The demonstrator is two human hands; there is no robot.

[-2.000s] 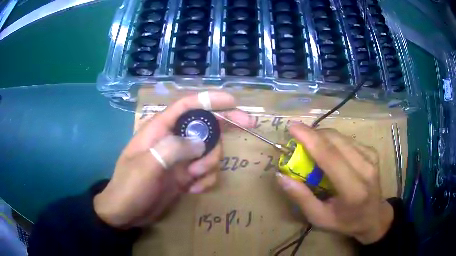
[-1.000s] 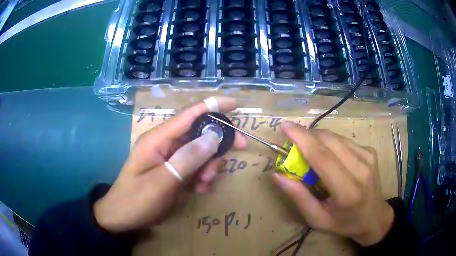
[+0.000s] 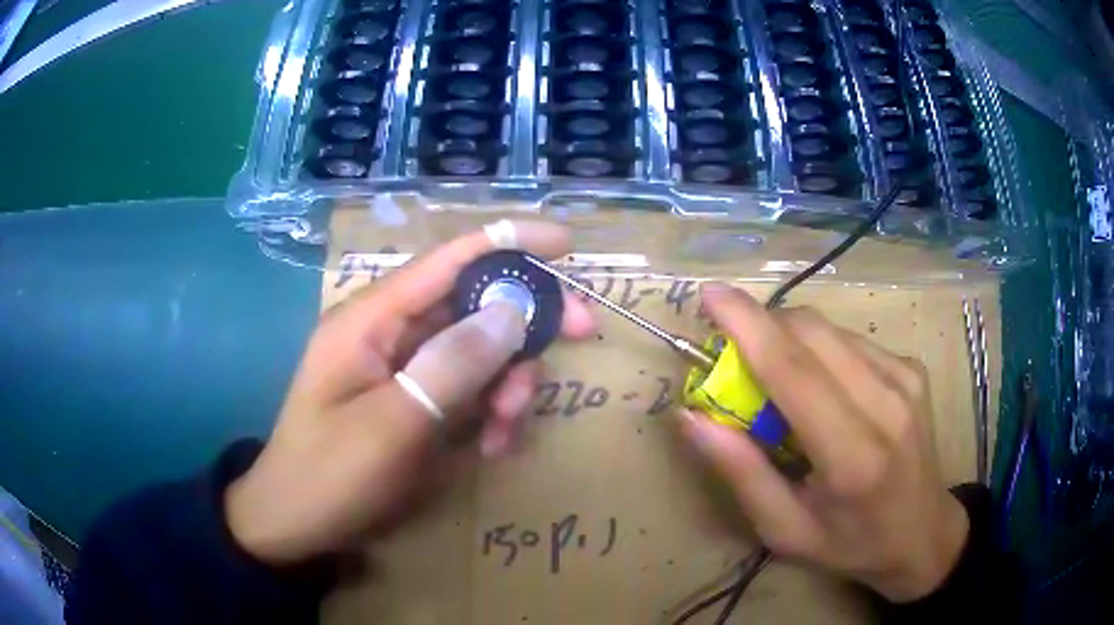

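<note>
My left hand [image 3: 367,379], with white bands on its fingers, holds a round black part [image 3: 547,305] that has a ring of pale dots around a silvery centre. My thumb covers some of the centre. My right hand [image 3: 831,427] holds a thin-shafted tool by its yellow grip with a blue band [image 3: 733,397]. The tool's bright metal shaft [image 3: 629,317] points up and left, its tip at the upper right rim of the part. Whether the tip touches the rim is hard to tell.
A clear tray [image 3: 489,195] with rows of black parts stands beyond the hands. Under them is a cardboard sheet [image 3: 550,488] with handwritten figures. A black cord [image 3: 837,253] crosses tray and cardboard. Slim metal tweezers [image 3: 977,366] and dark-blue-handled nippers [image 3: 1024,440] lie right.
Over the two seconds the black part moved right, then slightly up and left, and my left thumb came over its centre. The tool shifted only slightly, its tip staying near the rim.
</note>
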